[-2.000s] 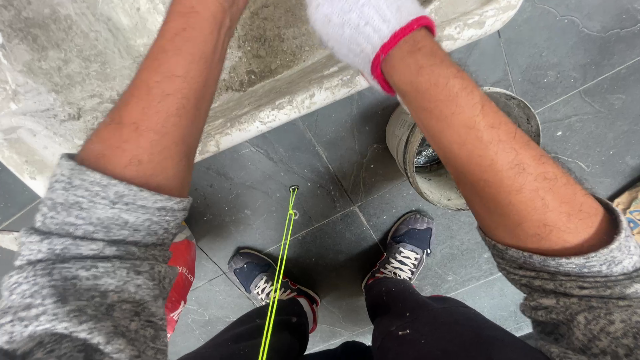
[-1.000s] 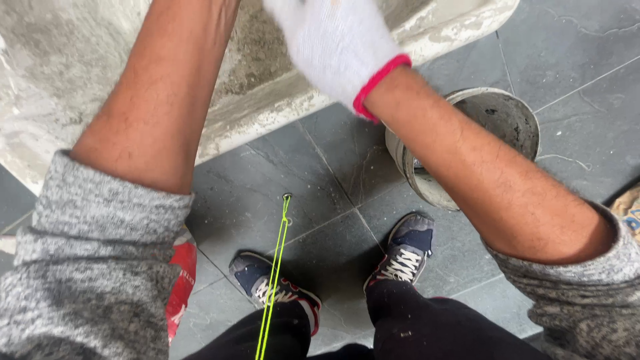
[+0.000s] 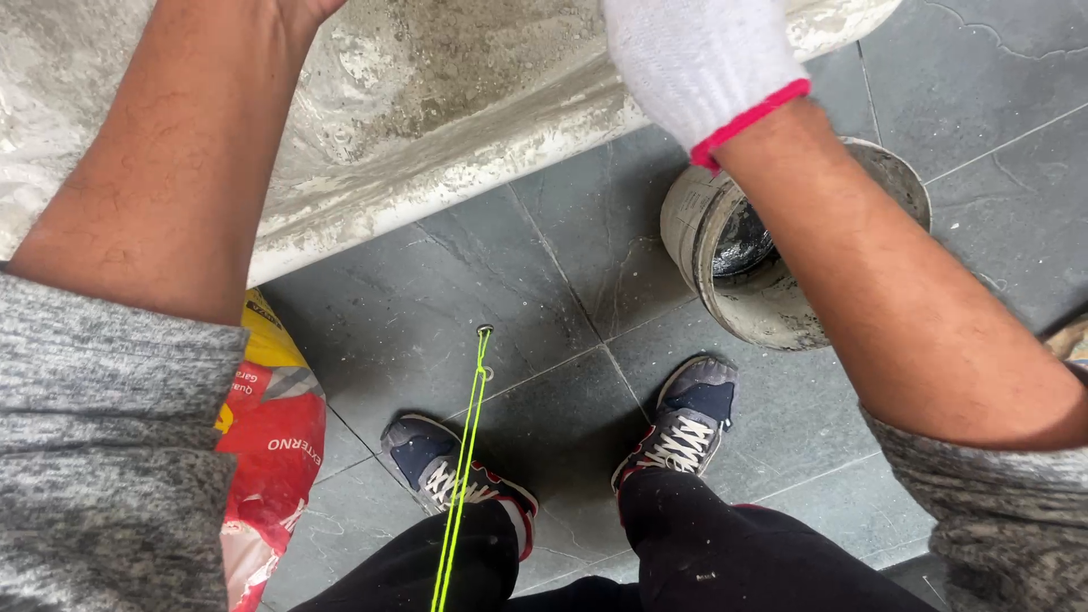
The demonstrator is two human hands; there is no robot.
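Observation:
My right hand (image 3: pixel 705 72) wears a white knit glove with a pink cuff. It is over the outer edge of a mortar-smeared trough (image 3: pixel 476 161), and its fingers lie beyond the top of the view. Only the bare heel of my left hand (image 3: pixel 310 7) shows at the top edge, above the same trough; its fingers are cut off too. Whether either hand holds anything is hidden. Under my right forearm stands a dirty bucket (image 3: pixel 714 255) with dark, wet-looking contents. A neon yellow-green cord (image 3: pixel 463 459) with a small metal end hangs in front of my legs.
Dark grey floor tiles (image 3: pixel 544 306) lie below. A red and yellow bag (image 3: pixel 276 442) bearing print leans in at the left, beside my sleeve. My two laced shoes (image 3: pixel 688 416) stand between the bag and the bucket. Part of a patterned object (image 3: pixel 1069 342) shows at the right edge.
My gloved right hand moved left and down between the two earlier frames, then right again by now. My left arm has shifted only slightly.

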